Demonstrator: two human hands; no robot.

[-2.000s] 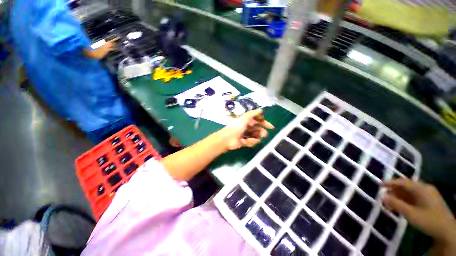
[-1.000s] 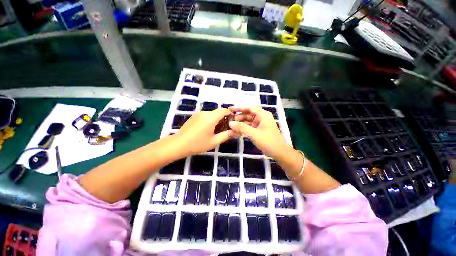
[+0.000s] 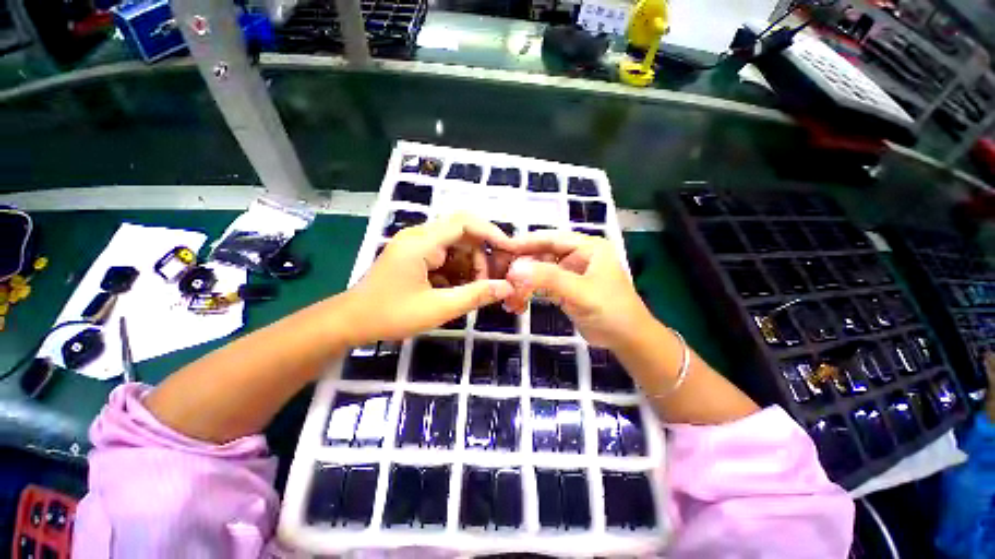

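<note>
My left hand [image 3: 420, 286] and my right hand [image 3: 584, 286] meet above the middle of a white compartment tray [image 3: 469, 544]. Their fingertips come together around a small dark brownish piece [image 3: 464, 262], mostly hidden by the fingers. Which hand bears it is hard to tell. The tray lies lengthwise in front of me. Its pockets hold glossy black casings [image 3: 493, 497], mostly two per pocket. A pale sheet or label covers part of the upper rows, partly behind my hands.
At left lie a white paper sheet [image 3: 153, 336] with black sample pieces, a clear plastic bag [image 3: 262, 229] and yellow bits [image 3: 15, 293]. A black compartment tray [image 3: 802, 311] is at right. A metal post [image 3: 242, 109] and a yellow mini fan [image 3: 646, 42] stand beyond. A red tray [image 3: 44, 524] shows low left.
The view has swung from the left side to the white tray. My hands, apart two seconds ago, have come together over it. Since one second ago, the fingers have shifted slightly around the small piece.
</note>
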